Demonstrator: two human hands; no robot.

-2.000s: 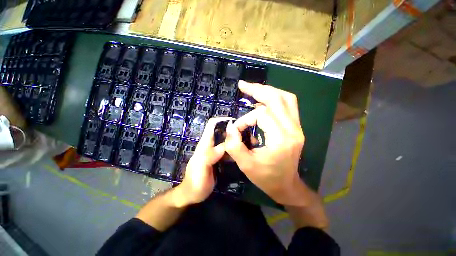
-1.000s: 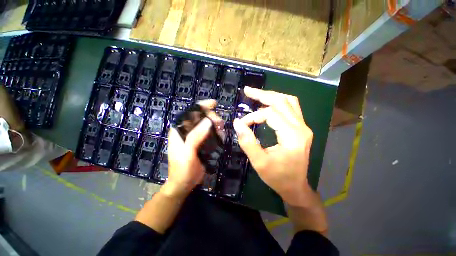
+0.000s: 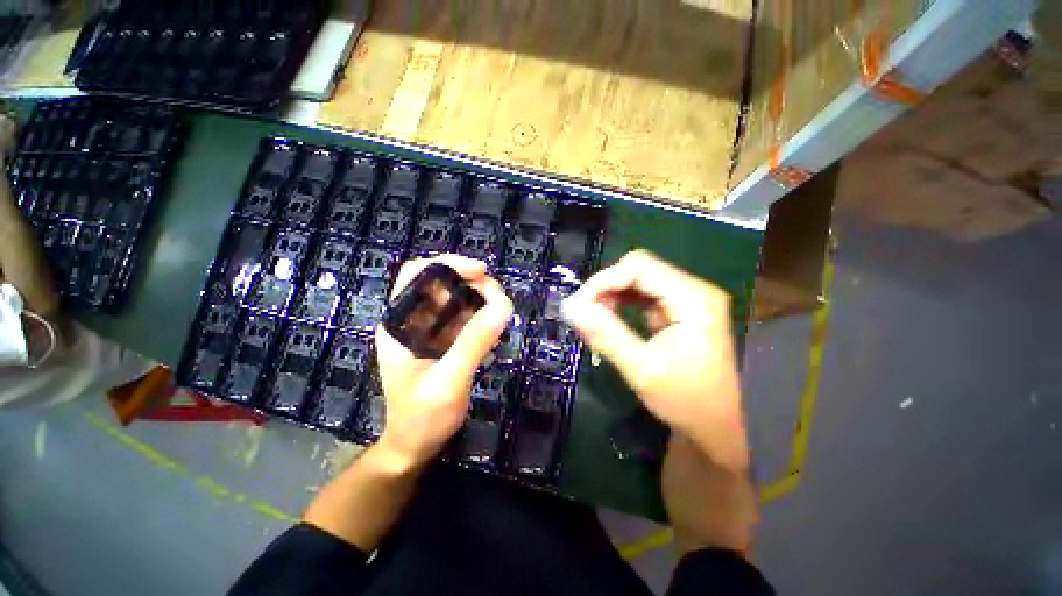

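Observation:
My left hand (image 3: pixel 422 390) holds a black plastic housing (image 3: pixel 433 310) above the middle of the blister tray. The housing's glossy dark face is turned up, with the fingers around its sides. My right hand (image 3: pixel 670 332) is at the tray's right side, apart from the housing, with thumb and index fingertips together. I cannot tell whether something tiny is between them. The black blister tray (image 3: pixel 349 215) lies on the green bench, its pockets holding several black housings in three rows. The hands hide some pockets.
Another filled tray (image 3: pixel 87 198) lies at the left beside another person's arm (image 3: pixel 23 250). Black trays (image 3: pixel 192 52) sit at the upper left. A plywood board (image 3: pixel 524 93) lies beyond the bench edge. A white post (image 3: pixel 868 111) with orange tape and a cardboard carton (image 3: pixel 967 186) are at the right.
The hands were together at the housing, then parted. The left hand has carried the housing left and turned it face up. The right hand's fingertips have closed together.

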